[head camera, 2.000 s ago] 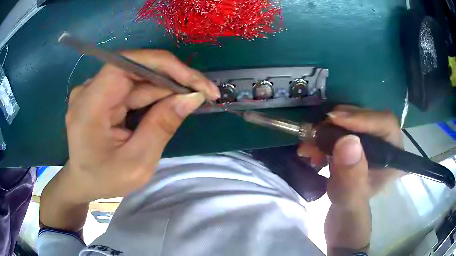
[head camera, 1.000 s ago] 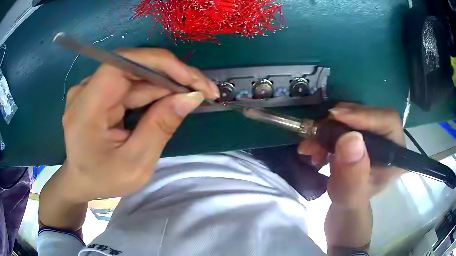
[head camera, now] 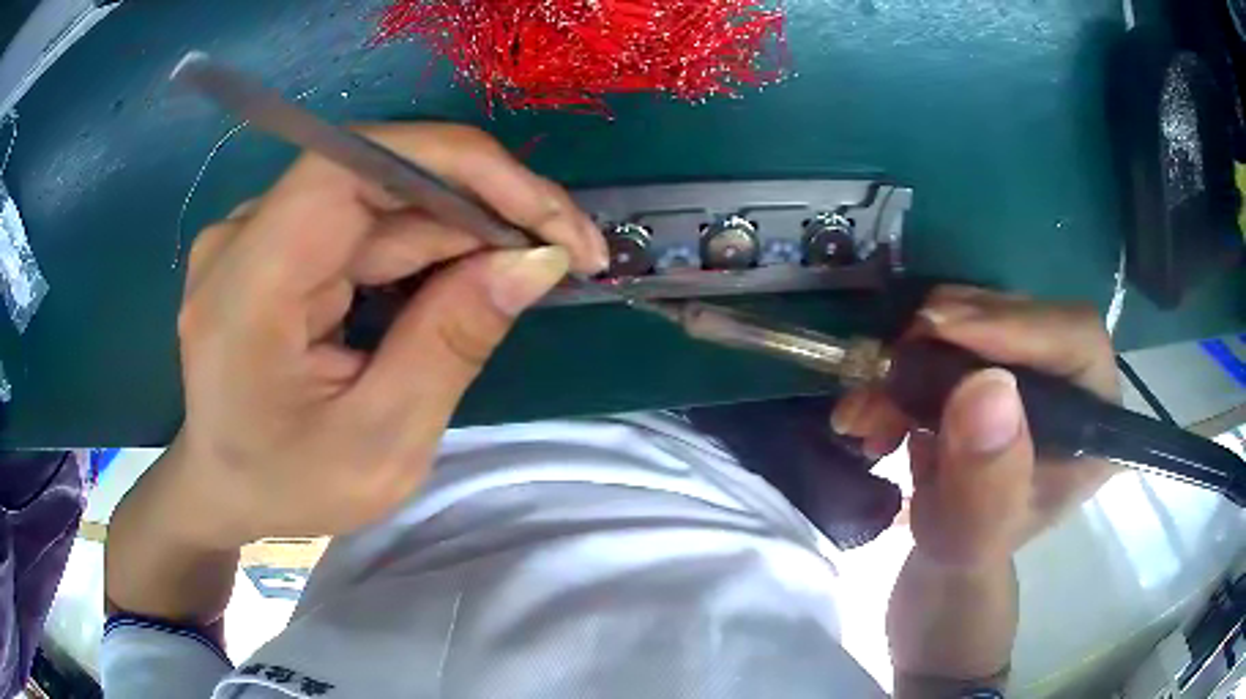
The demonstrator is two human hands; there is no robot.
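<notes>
My left hand [head camera: 369, 328] is shut on the grey metal tweezers [head camera: 328, 144], whose tip is by the front edge of the strip panel [head camera: 711, 198]. My right hand [head camera: 991, 410] is shut on the black handle of the soldering iron [head camera: 779, 341]. The iron's thin tip points left and meets the tweezer tip area near the strip's front edge; contact is too small to tell. Three round components show on the strip, the middle one [head camera: 730, 243] paler. My left hand covers the strip's left part. A wire at the tweezer tip is barely visible.
A heap of red jumper wires [head camera: 588, 48] lies behind the strip on the dark green mat [head camera: 984, 123]. A black iron stand with a tray [head camera: 1178, 164] is at the right. A thin silvery strand curves at the left, near clear plastic at the left edge.
The strip and the iron have shifted slightly to the right in the picture. The tweezers' rear end has moved up and right. Both hands keep their holds.
</notes>
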